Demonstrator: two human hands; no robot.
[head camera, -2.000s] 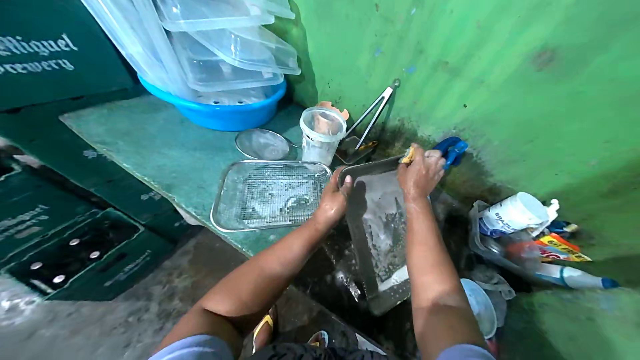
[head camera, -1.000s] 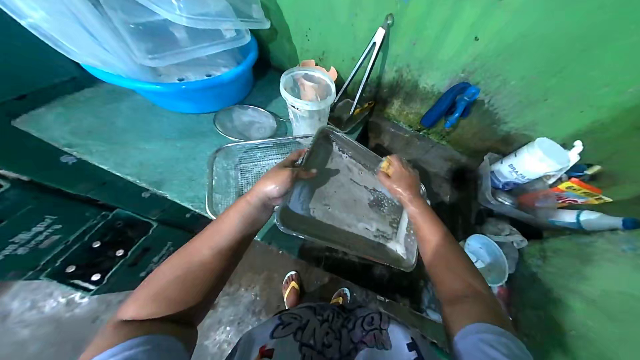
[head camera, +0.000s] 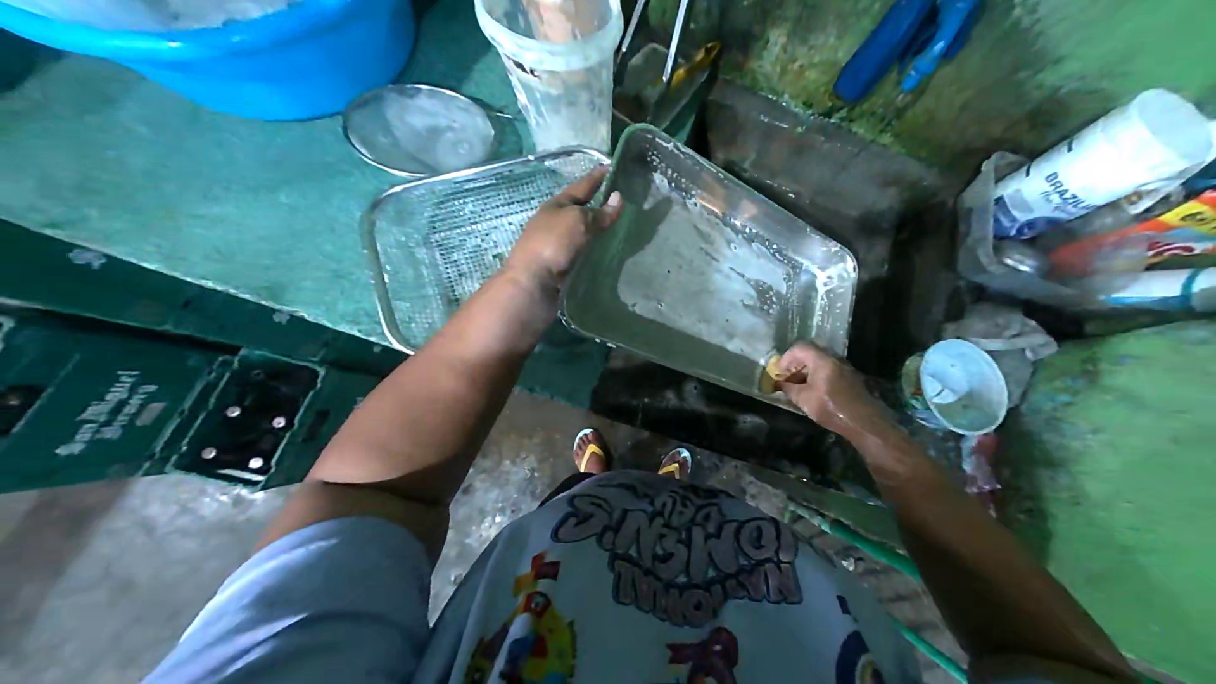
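Observation:
A rectangular metal baking pan (head camera: 703, 275), wet and streaked with suds, is tilted over the dark sink area. My left hand (head camera: 560, 233) grips its left rim, thumb on the inner side. At the pan's lower right corner, my right hand (head camera: 807, 380) pinches a small yellowish sponge (head camera: 771, 372) against the inside. Partly behind my left hand and the pan lies a metal tray with a wire mesh rack (head camera: 465, 223) on the green counter. Just beyond it are a round strainer (head camera: 418, 128) and a clear plastic tub (head camera: 560, 85).
A blue basin (head camera: 313, 57) stands at the upper left, near metal tongs (head camera: 676, 43). Blue-handled tool (head camera: 883, 52) rests by the green wall. To the right are a plastic container (head camera: 978, 228) with bottles and a white cup (head camera: 961, 385). Green crates (head camera: 114, 408) stand at the lower left.
The pan has turned, and my right hand with the sponge has moved from its upper right side to its lower right corner. My left hand still holds the left rim.

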